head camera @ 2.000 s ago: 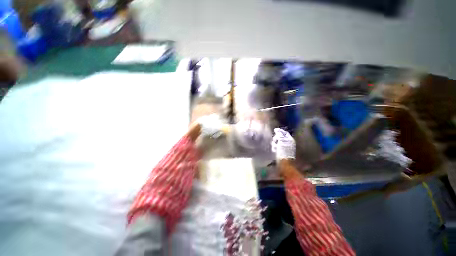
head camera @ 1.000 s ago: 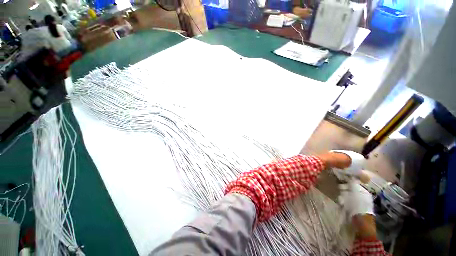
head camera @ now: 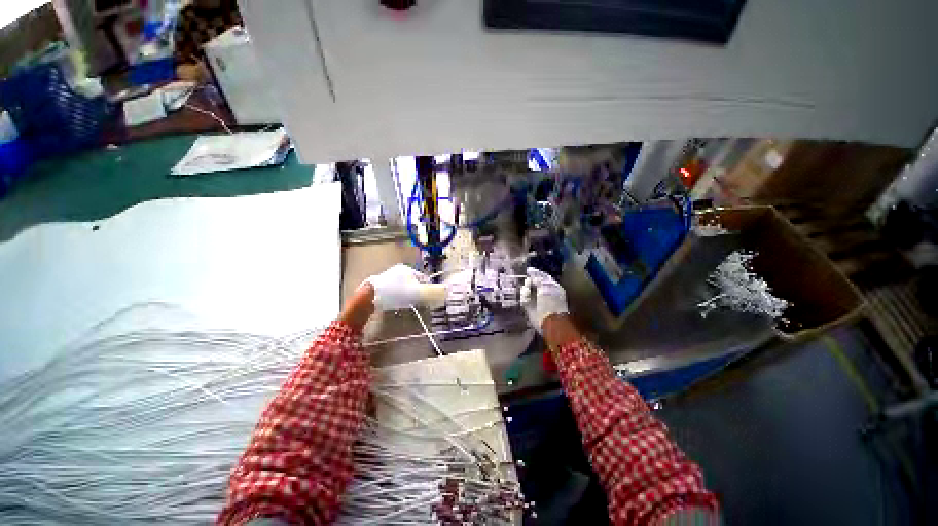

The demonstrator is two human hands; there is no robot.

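Note:
My left hand (head camera: 399, 288), in a white glove, is at the left side of the silver fixtures (head camera: 468, 298). A white cable (head camera: 426, 331) runs down from its fingers towards the cream board. My right hand (head camera: 543, 299), also gloved in white, is at the right side of the fixtures with its fingertips touching or close to them; whether it holds anything is too small to tell. White cables (head camera: 195, 396) lie spread at the lower left. Their dark-red and silvery ends (head camera: 478, 493) cluster on the cream board (head camera: 453, 390).
The white machine cabinet (head camera: 411, 92) hangs across the top, with a dark-framed screen (head camera: 617, 19). Blue tubing (head camera: 420, 221) loops above the fixtures. A blue and grey chute (head camera: 648, 257) and a carton (head camera: 823, 277) with white cable pieces (head camera: 746, 288) stand at the right. Papers (head camera: 231, 151) lie on the green bench.
The view has swung from the cable bundle and bench towards the machine. My hands, close together one second ago, are now apart on either side of the fixtures.

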